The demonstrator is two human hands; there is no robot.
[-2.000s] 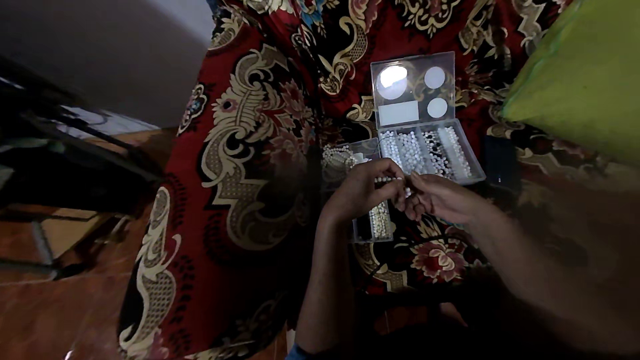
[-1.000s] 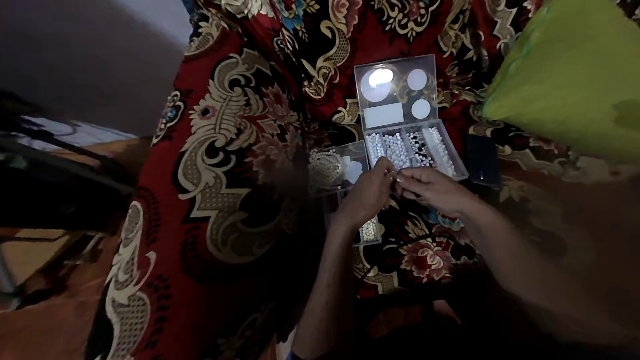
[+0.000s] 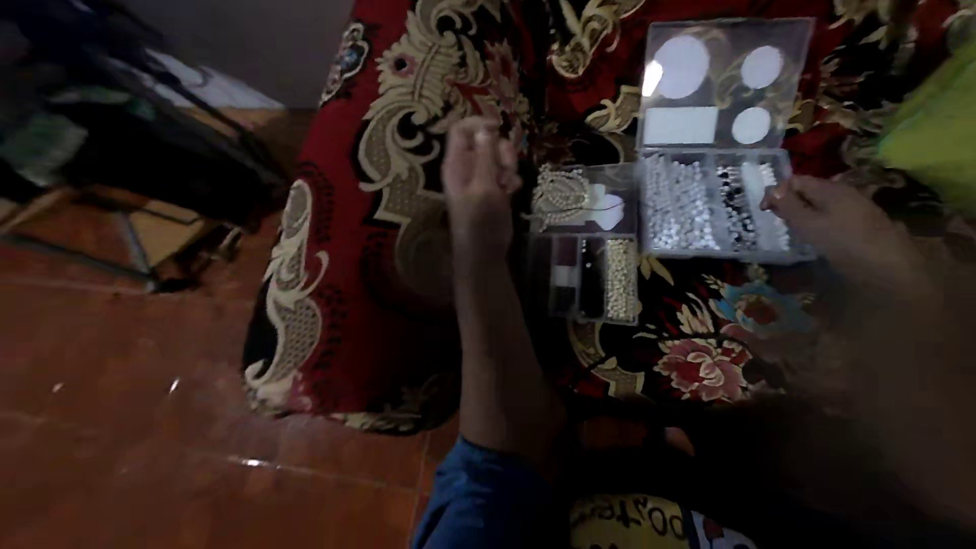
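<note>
My left hand (image 3: 480,164) is raised over the patterned cloth, left of the bead boxes, its fingers curled and blurred; whether something small is between them cannot be told. My right hand (image 3: 831,213) is at the right edge of a clear plastic bead box (image 3: 774,257), thumb and forefinger close together over its rightmost compartment. White beads (image 3: 679,206) fill its left part, black and white beads (image 3: 736,206) a narrower one. A smaller plastic box (image 3: 583,235) beside it holds a coiled bead string (image 3: 560,194) and cream beads (image 3: 621,278).
The larger box's lid (image 3: 724,84) stands open at the back, with white round and rectangular patches. A green cushion (image 3: 938,130) lies at the right. Red floral cloth (image 3: 351,305) covers the seat, its edge dropping to a tiled floor (image 3: 152,396). A metal-legged stand (image 3: 137,244) is at the left.
My hands were together in front of the boxes and are now apart. The left has moved left over the cloth, the right to the larger box's right side. The view has shifted.
</note>
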